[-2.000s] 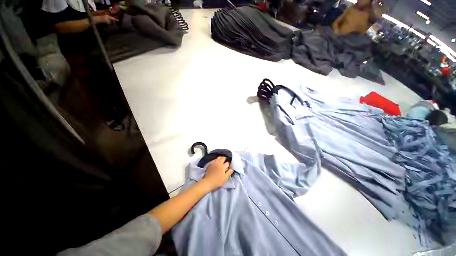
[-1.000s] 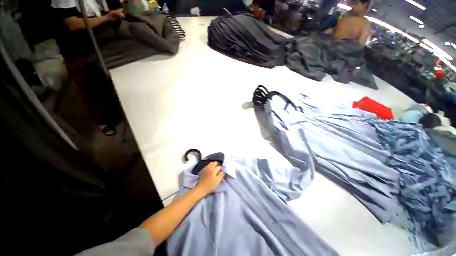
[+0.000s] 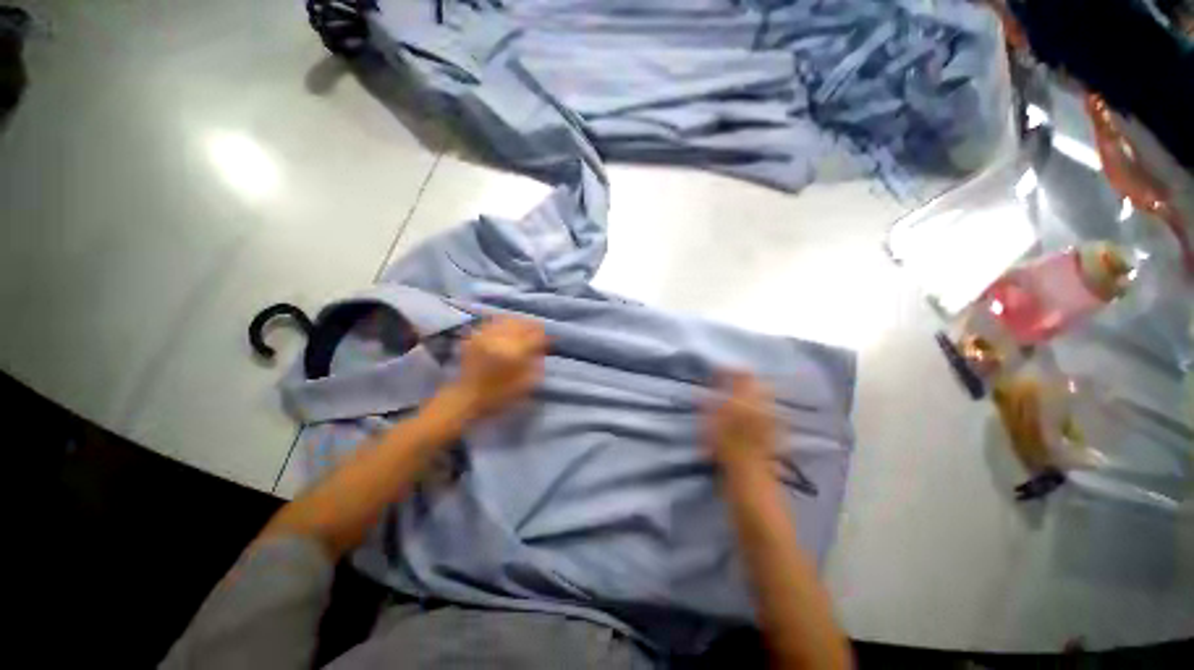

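A light blue-grey shirt (image 3: 615, 484) lies flat across the table, its collar (image 3: 360, 393) at the left and its hem at the right. A black hanger hook (image 3: 278, 330) sticks out at the neck. My left hand (image 3: 502, 364) is closed on the shirt's front just below the collar. My right hand (image 3: 741, 416) is blurred and lies over the placket near the hem; its fingers cannot be made out. A thin dark line, possibly a pen (image 3: 796, 476), shows beside my right hand.
A stack of blue-grey shirts (image 3: 655, 92) with bunched black hooks (image 3: 343, 24) lies at the back, with a heap of narrow blue strips (image 3: 904, 79). At the right are a pink bottle (image 3: 1041, 299), a yellowish item (image 3: 1034, 412), small dark sticks and clear plastic (image 3: 1113, 524).
The view has swung down and right, so the shirt now lies crosswise. My right hand has come into view over its lower front. My left hand has moved from the neck to the upper front.
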